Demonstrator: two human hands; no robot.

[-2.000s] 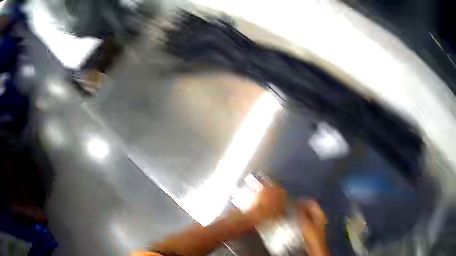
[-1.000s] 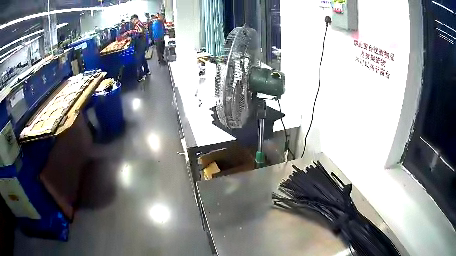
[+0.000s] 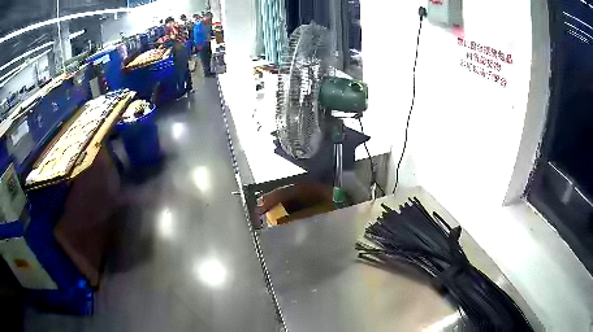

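Neither of my hands is in the picture. Nearest in front of me is a shiny metal-topped bench (image 3: pixel 325 279) at the lower right. A bundle of long black strips (image 3: pixel 448 266) lies on it, fanned out at the far end and gathered tight around its middle. The near end of the bundle is cut off by the bottom edge of the picture.
A green standing fan (image 3: pixel 341 95) is beyond the bench, beside a white table (image 3: pixel 250 152). A box with a yellowish piece lies between them. Left of the grey aisle (image 3: pixel 185 214) are a blue press with a long pad (image 3: pixel 81 142) and a blue bin (image 3: pixel 142 139). People (image 3: pixel 203 45) stand far back.
Two seconds ago the view was blurred and showed hands with something white; they are out of view now. Over the last second the view has shifted slightly, and the bundle has kept its place on the bench.
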